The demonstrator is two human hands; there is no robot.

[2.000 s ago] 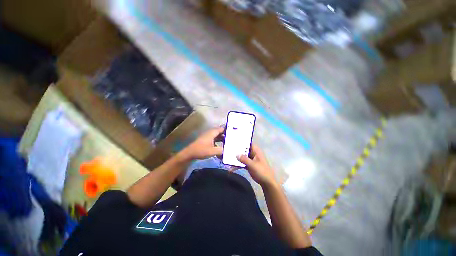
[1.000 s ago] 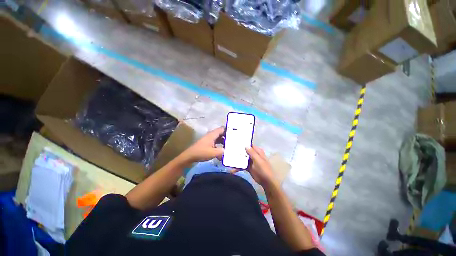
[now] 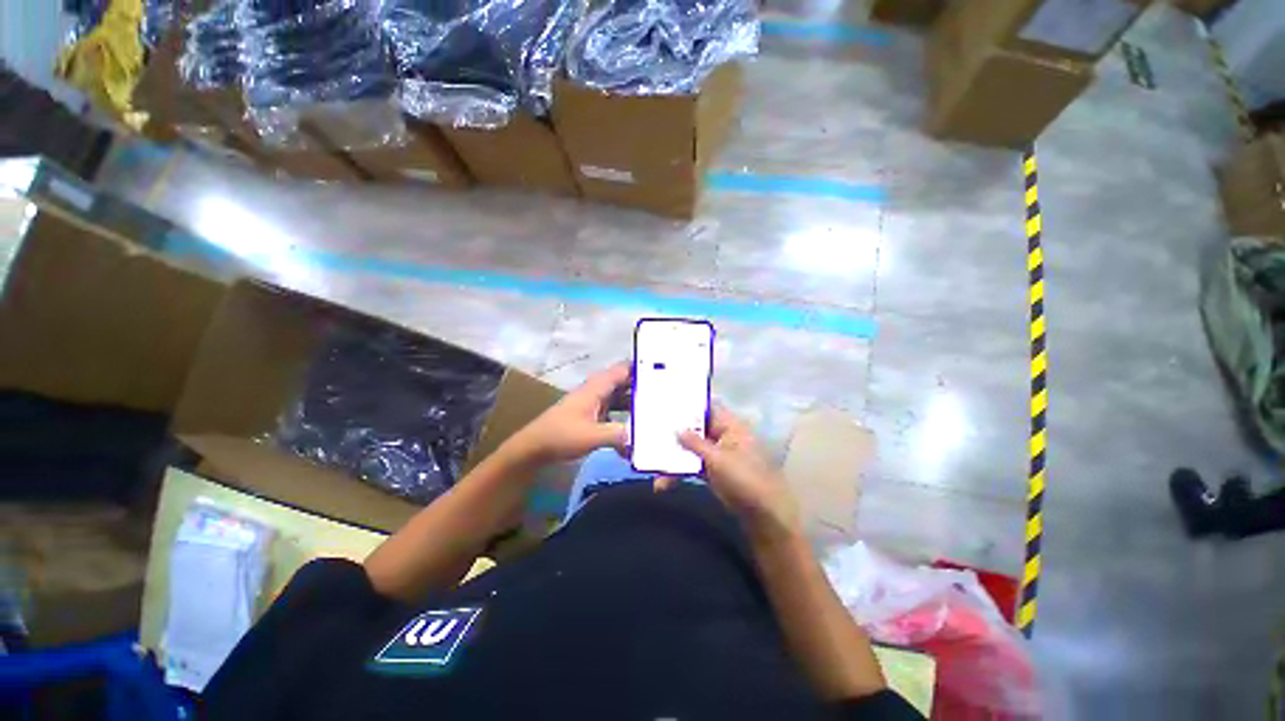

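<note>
A smartphone (image 3: 671, 395) with a bright white screen is held upright in front of my body. My left hand (image 3: 581, 420) grips its left edge. My right hand (image 3: 730, 462) holds its lower right side, with the thumb over the bottom of the screen. The text on the screen is too small to read. Both hands are bare.
An open carton (image 3: 233, 369) with dark polybagged garments (image 3: 388, 409) stands at left, beside a pale worktable (image 3: 166, 563) with papers (image 3: 212, 592). Cartons with bagged goods line the back. Clear and red plastic bags (image 3: 958, 634) lie at lower right. A dark shoe (image 3: 1209, 504) shows far right.
The view has turned and shifted, so the cartons and floor tape sit differently. More plastic bags show at lower right, and the orange thing on the table is out of view. Both hands keep the phone.
</note>
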